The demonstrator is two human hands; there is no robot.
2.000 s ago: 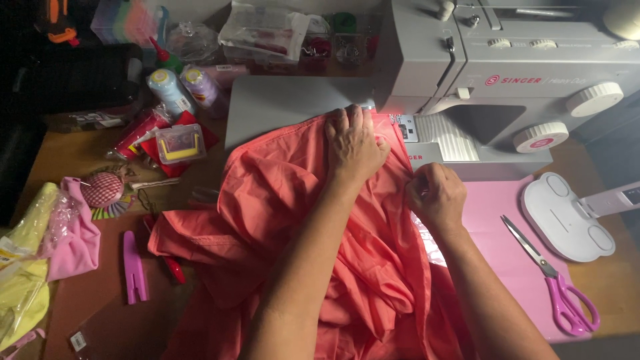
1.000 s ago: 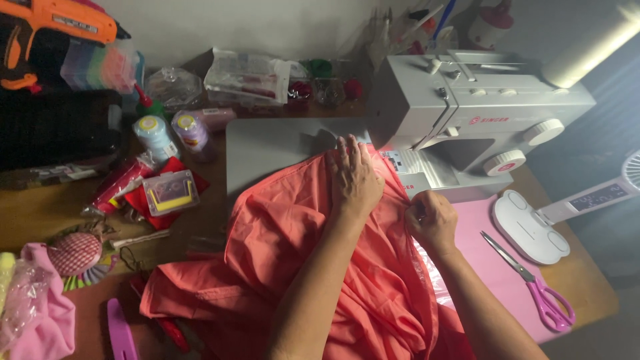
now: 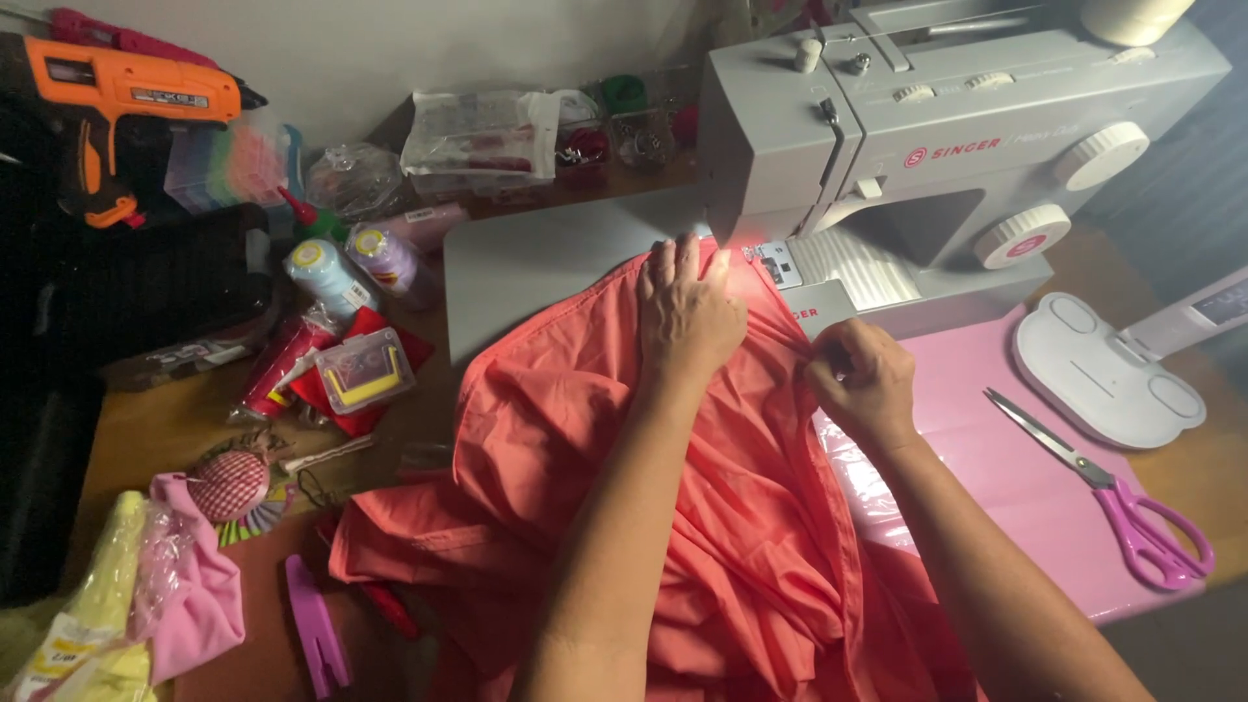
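A coral-coloured fabric [image 3: 565, 429] lies bunched over the grey extension table [image 3: 507, 244] of a Singer sewing machine [image 3: 936, 146]. My left hand [image 3: 690, 312] rests palm down on the fabric near its hemmed top edge, fingers pointing at the needle area, just left of the metal needle plate [image 3: 775, 265]. My right hand [image 3: 860, 380] is closed on the fabric's right edge, in front of the machine's bed. The edge runs taut from that hand up to the needle plate. The machine's head hides the needle and presser foot.
Purple-handled scissors [image 3: 1102, 478] lie on a pink sheet [image 3: 960, 390] at right, by a white lamp base [image 3: 1102, 375]. At left are thread cones [image 3: 331, 278], a clear box [image 3: 366, 370], a pincushion [image 3: 231, 485], a purple tool [image 3: 317, 624] and an orange glue gun [image 3: 136, 83].
The view has shifted. Both hands keep about the same places on the fabric, and no clear movement of the fabric shows.
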